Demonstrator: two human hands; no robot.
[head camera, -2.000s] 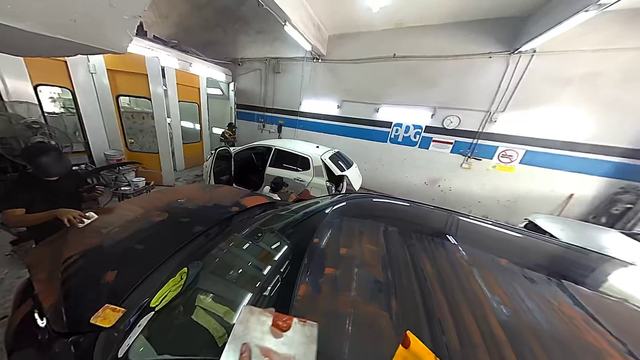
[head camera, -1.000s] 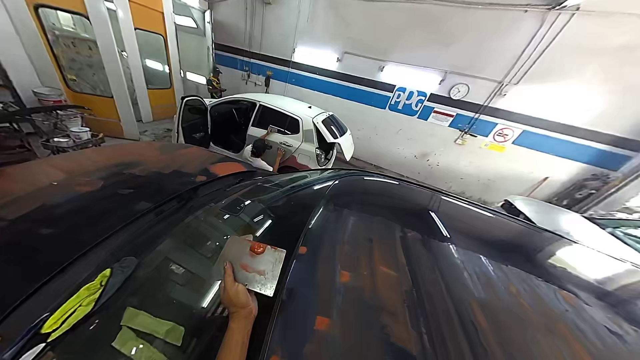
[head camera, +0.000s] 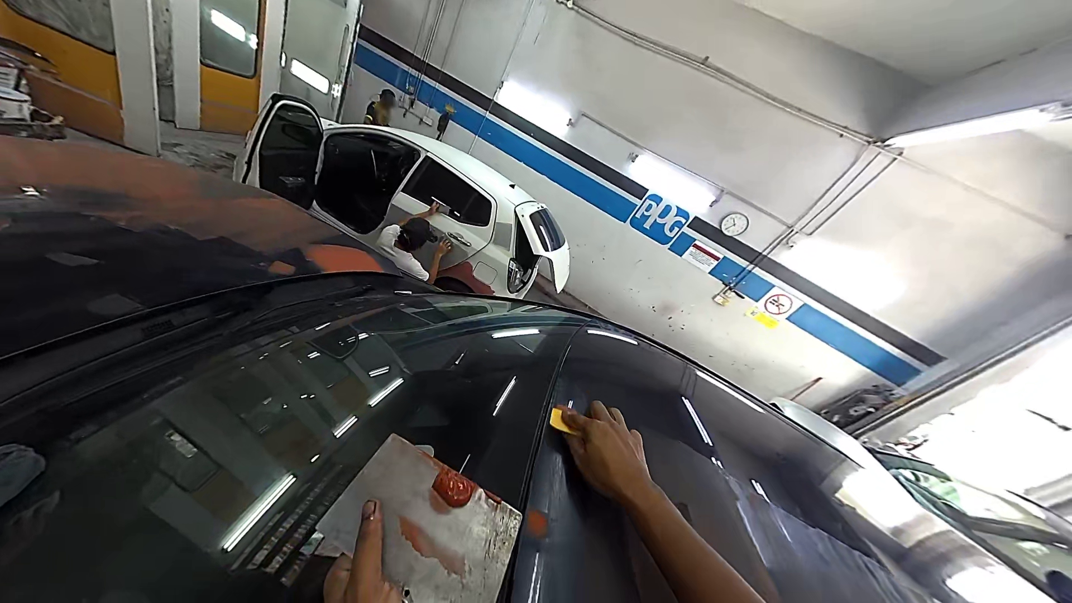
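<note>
My left hand (head camera: 362, 557) grips a flat metal mixing plate (head camera: 381, 490) from below, its thumb lying on the plate's face. A blob of red-orange putty (head camera: 453, 487) and thin smears of it are on the plate, which is held over the windshield (head camera: 276, 419). My right hand (head camera: 607, 452) pinches a small yellow spreader (head camera: 562, 420) against the front edge of the dark car roof (head camera: 662, 402), close to the windshield's border. A small orange putty patch (head camera: 537, 525) shows on the roof edge between the plate and my right forearm.
The hood (head camera: 159, 226) with orange-brown patches lies at the left. Beyond the car, a person (head camera: 409, 243) crouches with both hands at the side of a white hatchback (head camera: 469, 176) with an open door. Another person (head camera: 381, 109) is behind it. A striped wall runs behind.
My right hand with the yellow spreader has come into view on the roof edge. The green cloths seen earlier on the windshield are out of view. The view has tilted and shifted.
</note>
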